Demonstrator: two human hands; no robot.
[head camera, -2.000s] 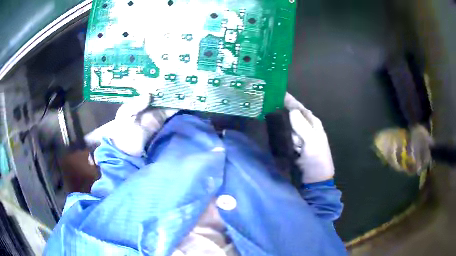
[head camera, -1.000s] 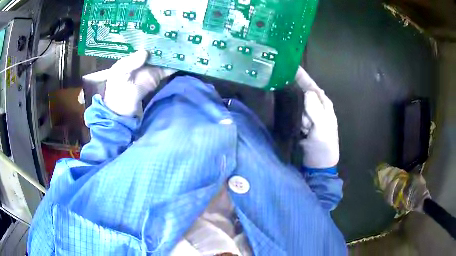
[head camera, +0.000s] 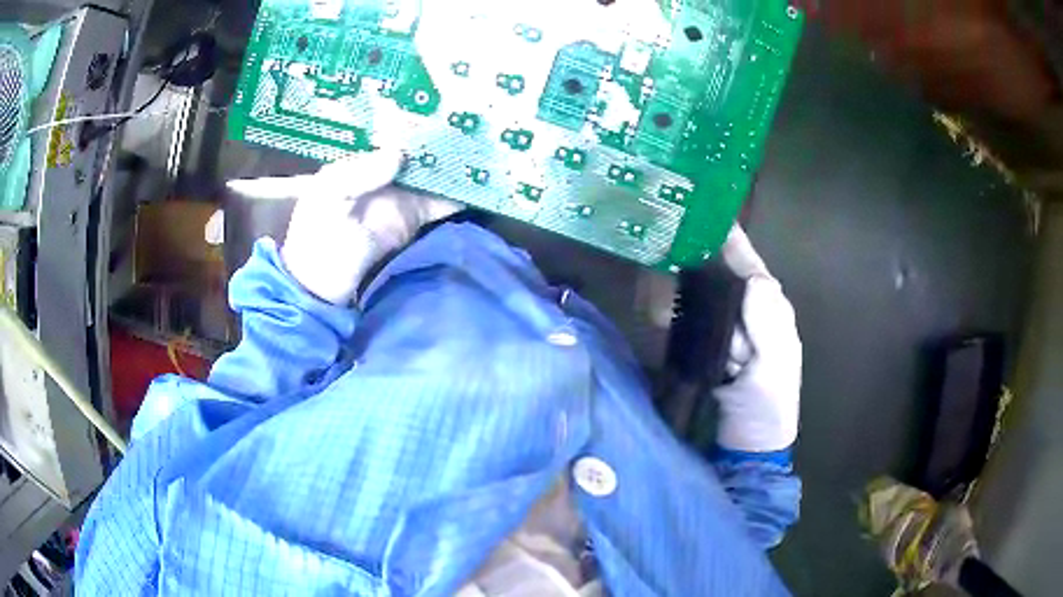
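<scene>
A large green printed circuit board (head camera: 513, 140) is tilted in front of my chest, its top edge cut off by the picture. My left hand (head camera: 356, 216), in a white glove, holds its lower left edge with the thumb on the face. My right hand (head camera: 764, 350), also gloved, is at its lower right corner and holds a black brush (head camera: 699, 321) with comb-like bristles below the board. My right fingers are partly hidden behind the board and brush.
A dark mat (head camera: 863, 257) with a frayed edge lies at the right, bearing a black flat block (head camera: 962, 408) and a tape-wrapped hose end (head camera: 921, 531). Grey metal equipment (head camera: 70, 257), a brown box (head camera: 175, 251) and a red surface (head camera: 146, 373) are at the left.
Over the last second, the board and both hands have shifted right and down in the picture. The hose end and black block also appear lower. The grip looks the same.
</scene>
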